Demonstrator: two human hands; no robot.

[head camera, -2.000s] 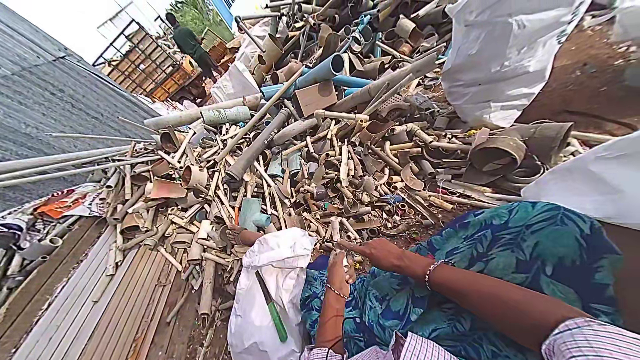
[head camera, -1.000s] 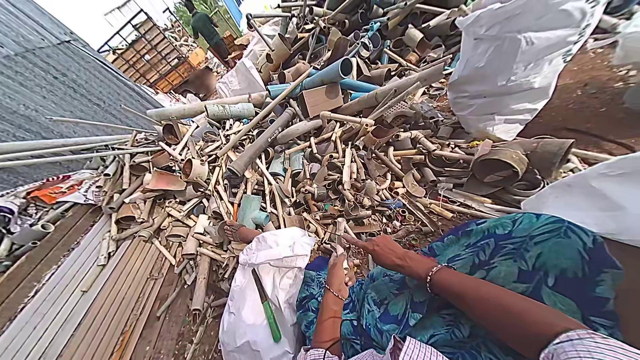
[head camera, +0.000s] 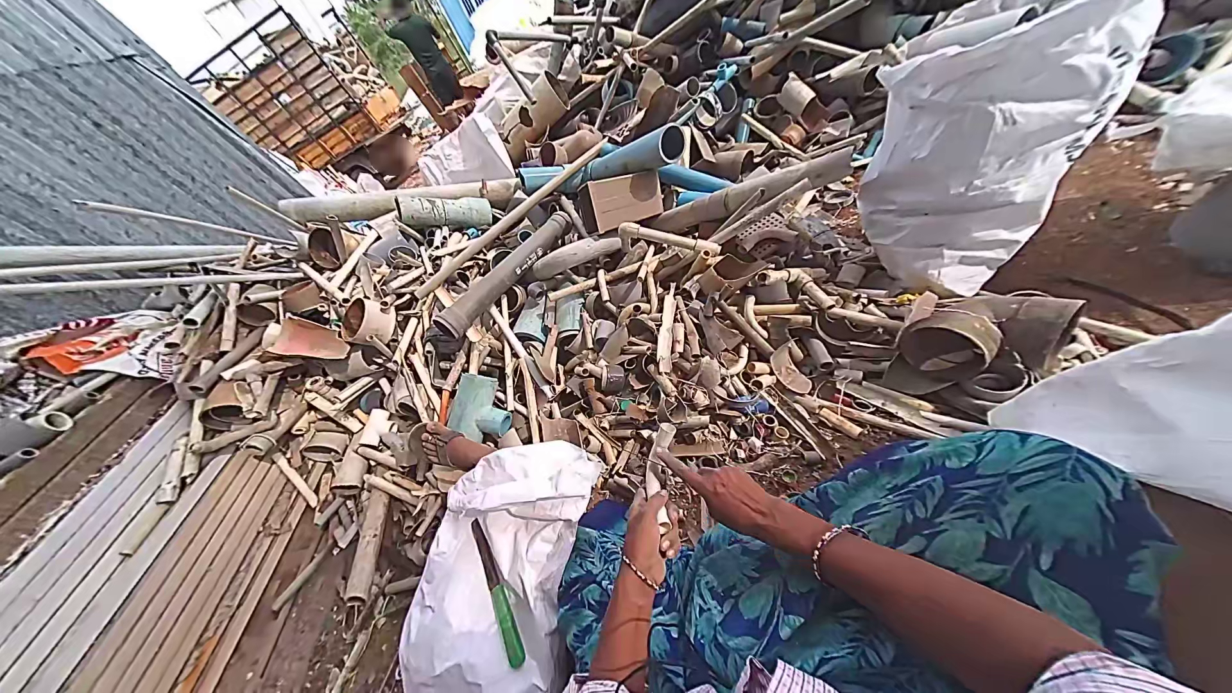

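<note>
My left hand is closed around a short pale plastic pipe piece, held upright over my lap. My right hand is beside its upper part, forefinger stretched toward the pipe; whether it holds something small I cannot tell. A knife with a green handle lies on the white sack left of my lap. Beyond my hands spreads a heap of scrap pipes and fittings, with a blue-green tee fitting near my bare foot.
Long grey and brown strips lie at the left beside a corrugated metal wall. White sacks stand at the right, near a wide cut pipe. A person in dark clothing is at the back, near a truck bed.
Both hands stay about where they were, with the pale pipe piece between them. The person at the back has shifted position. The knife remains on the sack.
</note>
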